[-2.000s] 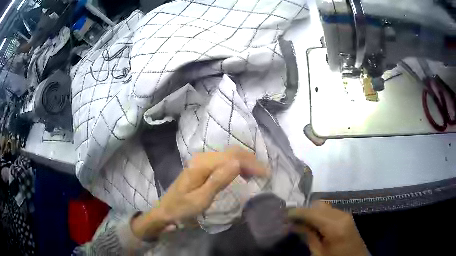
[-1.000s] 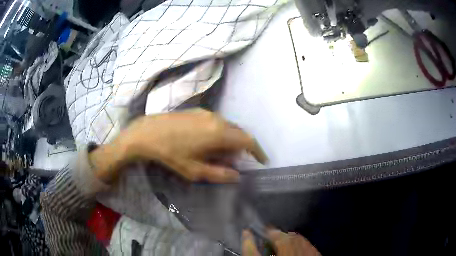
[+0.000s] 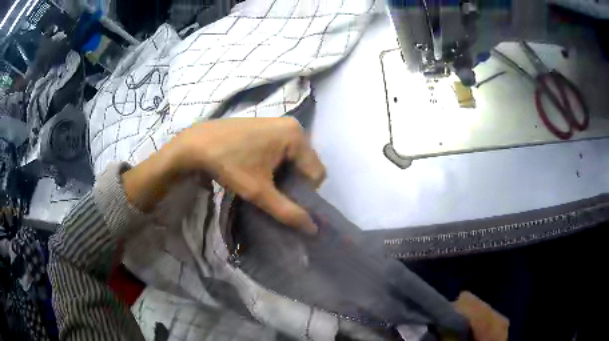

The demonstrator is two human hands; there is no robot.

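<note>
A dark grey fabric piece (image 3: 320,266) is stretched between my hands at the table's front edge and over my lap. My left hand (image 3: 247,166) holds its upper end, thumb and fingers around the cloth. My right hand (image 3: 482,318), partly cut off by fabric and shadow at the bottom right, grips its far corner. The white quilted panel (image 3: 254,60) with dark diamond lines lies on the table to the left, with looping dark embroidery (image 3: 139,92). Its lower part hangs bunched under the grey piece.
The sewing machine's needle area (image 3: 437,66) is lit at the upper right, with a yellow piece (image 3: 465,95) beside it. Red-handled scissors (image 3: 559,103) lie on the bed. A ribbed grey edge (image 3: 494,236) borders the table. Cloth piles and a grey roll (image 3: 67,138) are at the left.
My right hand has moved right and slightly up, pulling the grey piece out taut. My left hand has moved up slightly and now holds its upper end.
</note>
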